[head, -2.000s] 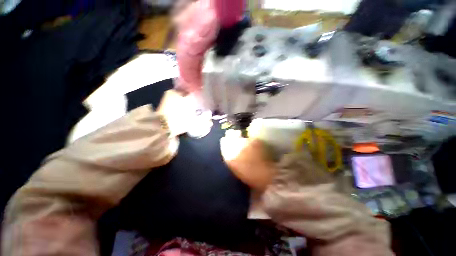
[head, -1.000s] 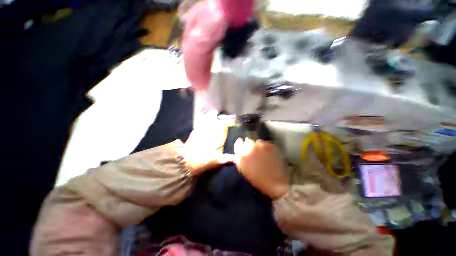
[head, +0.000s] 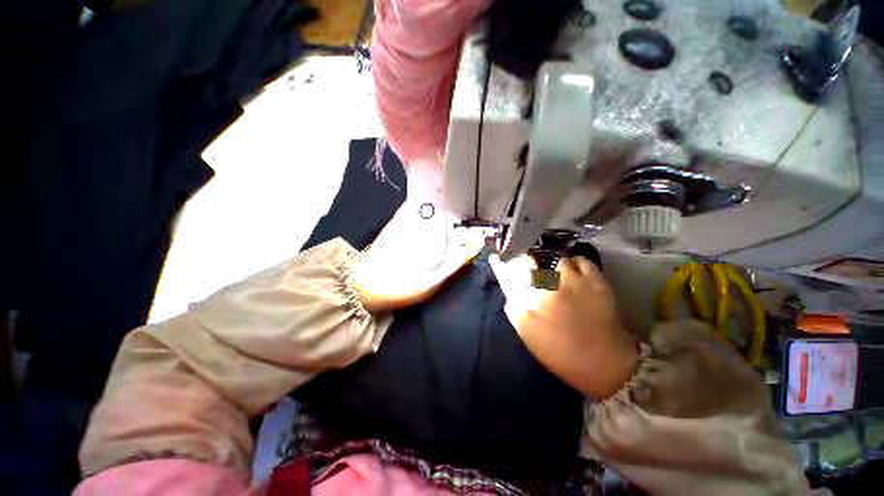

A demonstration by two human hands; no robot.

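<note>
Black fabric lies under both hands and runs from the needle area down over the wearer's lap. My left hand lies flat on the cloth left of the presser foot, its fingers overexposed. My right hand holds the cloth just right of and below the needle, fingertips close to the presser foot. The white sewing machine head stands above, its tension dial at the front. The needle tip is hard to make out.
A pink thread bundle hangs at the head's left end. Yellow scissors handles, an orange item and a lit phone lie at right. A large black garment pile fills the left. White machine table shows between.
The view has moved closer to the machine head. The left hand has moved from the cloth's upper left toward the needle. Both hands are now beside the presser foot, the cloth between them.
</note>
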